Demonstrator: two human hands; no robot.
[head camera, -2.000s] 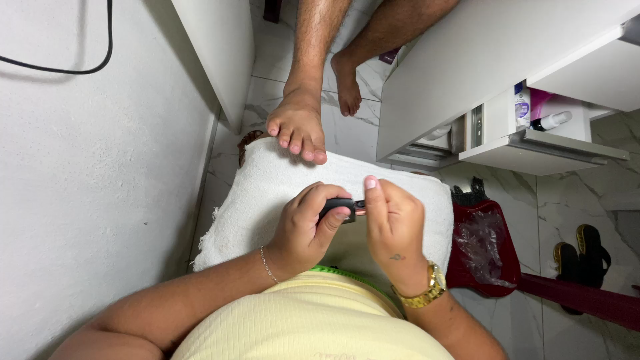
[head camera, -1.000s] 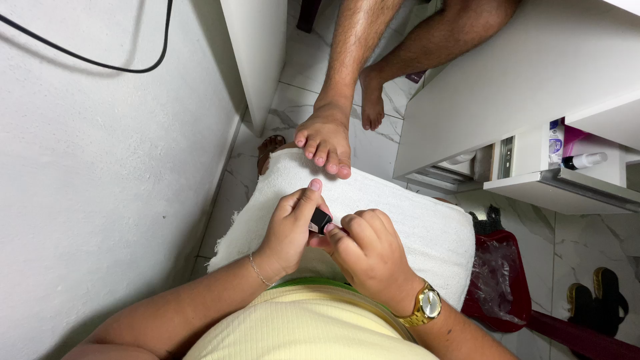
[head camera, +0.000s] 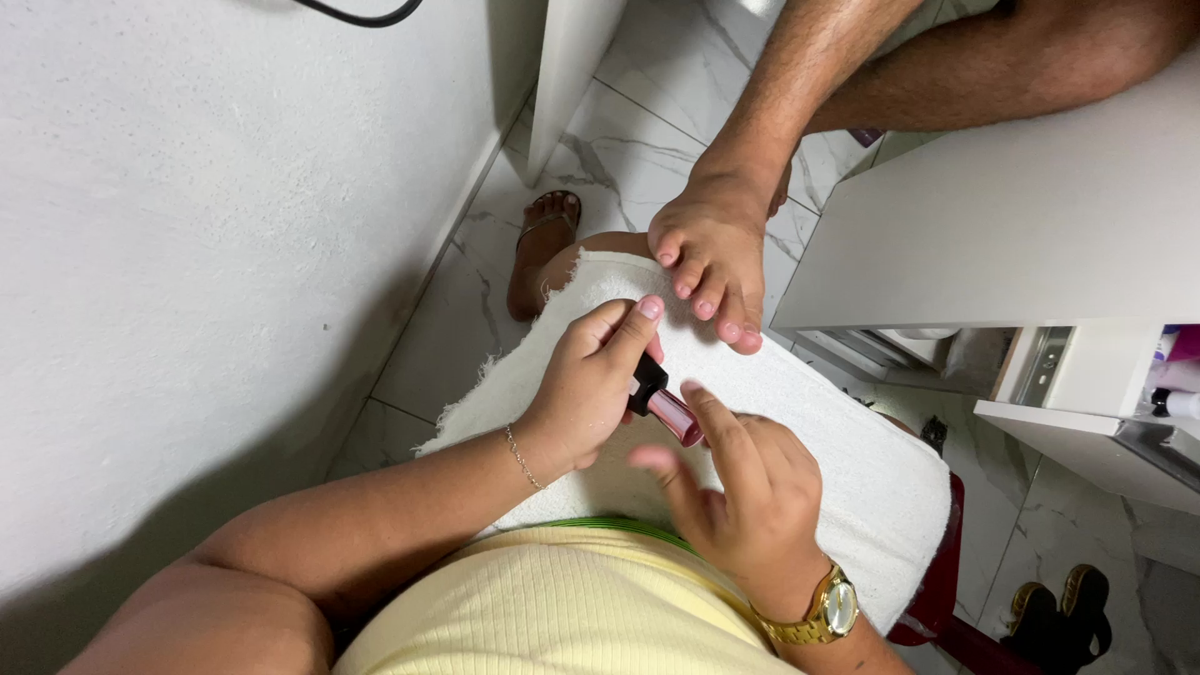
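My left hand (head camera: 595, 380) grips a small nail-product bottle (head camera: 664, 398) with a black part and a shiny pink part, over my lap. My right hand (head camera: 745, 478), a gold watch on its wrist, is beside the pink end, thumb and index finger spread; whether the index finger touches the bottle cannot be told. A white towel (head camera: 844, 459) lies across my legs beneath both hands. Another person's bare foot (head camera: 717, 253) rests at the towel's far edge, toes toward me, just beyond my left hand.
A white wall (head camera: 206, 234) stands at the left. At the right is a white cabinet (head camera: 984, 206) with an open drawer (head camera: 1078, 370) holding bottles. Black sandals (head camera: 1059, 614) and part of a dark red dustpan (head camera: 937, 581) are at the lower right.
My right hand's thumb and index finger, closed near the bottle a second ago, are now spread apart. The bottle's pink part now shows. The view has shifted.
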